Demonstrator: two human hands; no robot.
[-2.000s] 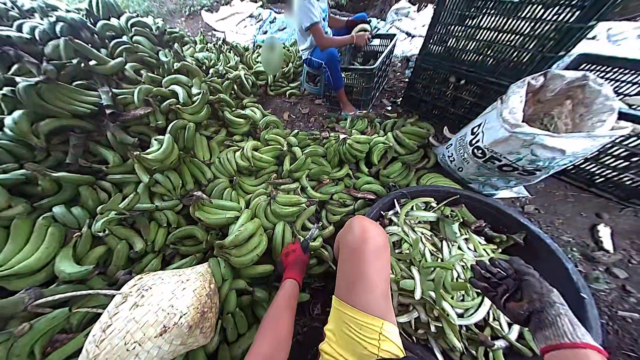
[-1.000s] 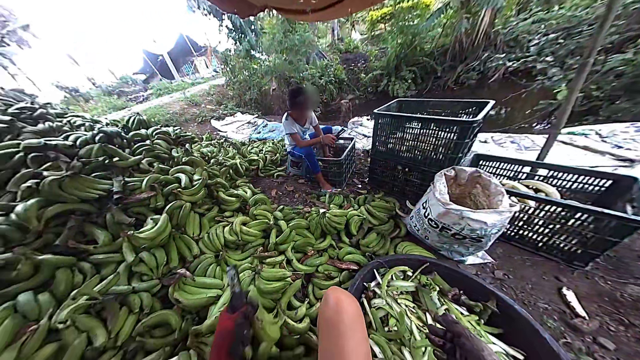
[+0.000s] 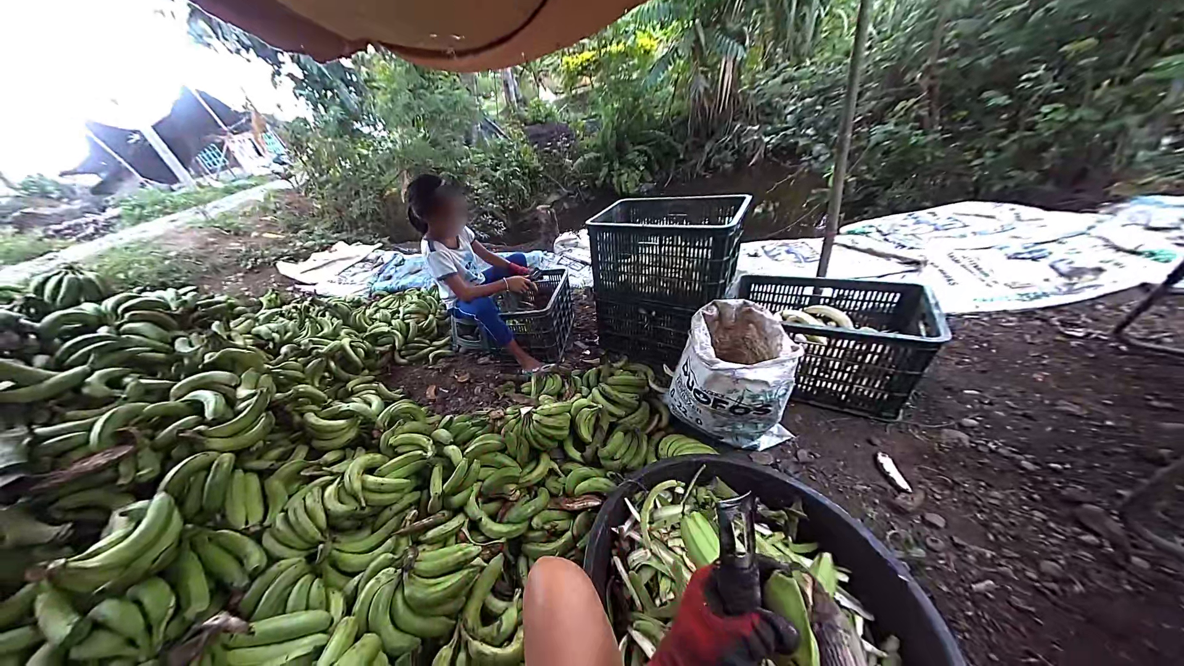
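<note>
My left hand (image 3: 717,620), in a red and black glove, is closed around the dark handle of a hand tool with a metal blade (image 3: 736,523). It is over a round black tub (image 3: 879,564) of green and pale peels. Green plantains or bananas (image 3: 788,606) lie beside and behind the tool. My right hand is not clearly made out; a grey-brown shape (image 3: 835,624) at the lower edge, against the green fruit, may be its glove or a stalk. A large heap of green bunches (image 3: 370,499) spreads on the left, beside my bare knee (image 3: 569,615).
A person (image 3: 462,268) sits by a black plastic crate (image 3: 546,319). Stacked crates (image 3: 666,268), an open woven sack (image 3: 731,398) and another crate (image 3: 851,370) with pale fruit stand beyond the tub. A pole (image 3: 844,139) rises behind. Overhead hangs a brown cover (image 3: 435,32).
My left hand, with the tool, has moved right from over the heap to over the tub. The grey-gloved right hand, plain earlier, is now hard to make out. The view has tilted up.
</note>
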